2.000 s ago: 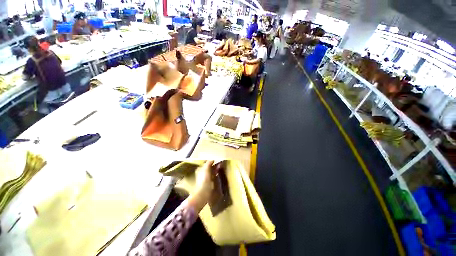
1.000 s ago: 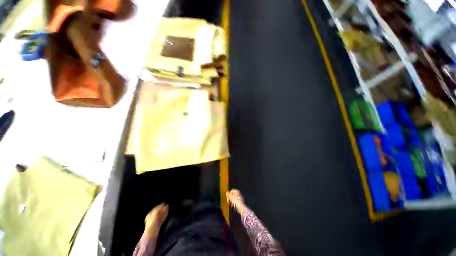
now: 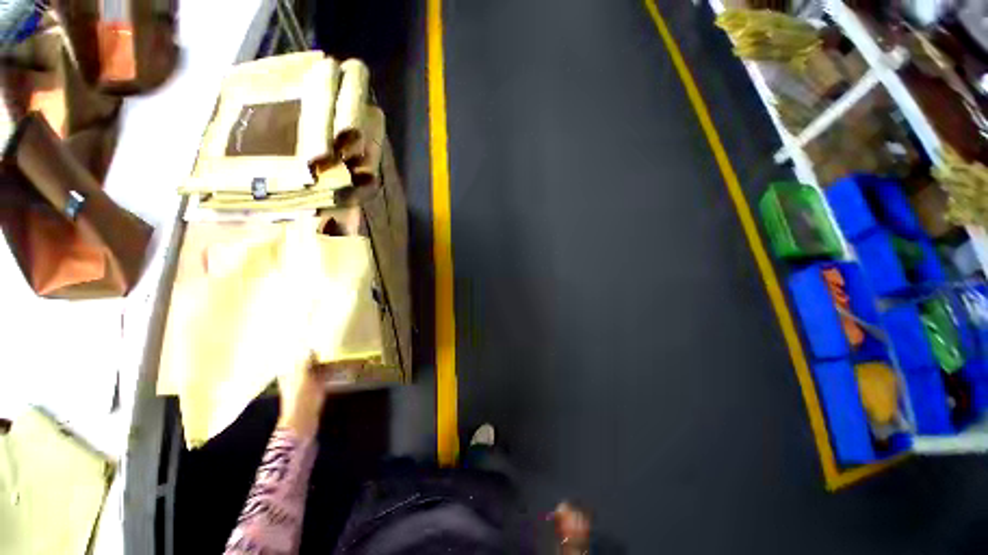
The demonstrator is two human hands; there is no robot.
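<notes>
A pale khaki-yellow bag panel (image 3: 233,314) lies skewed on a cardboard box beside the table, its near left corner hanging over the front edge. My left hand (image 3: 300,396) is at its near edge and grips it; the fingertips blend into the bright panel. Another khaki piece (image 3: 352,304) lies under or beside it on the box. A stack of khaki panels (image 3: 265,179), the top one with a dark brown patch, sits behind. My right hand (image 3: 571,526) is low at the bottom edge, blurred, over the dark floor, with no object visible in it.
Brown bags (image 3: 76,222) stand on the white table (image 3: 65,347) at left, with a khaki panel (image 3: 49,488) near its front. The cardboard box (image 3: 392,260) borders a yellow-lined aisle (image 3: 563,239). Blue bins (image 3: 818,314) and a green bin (image 3: 798,220) stand by a white rack at right.
My left hand has reached forward from beside my body to the panel on the box. That panel has shifted from lying flat to skewed. The view has moved right; my right hand is lower in view.
</notes>
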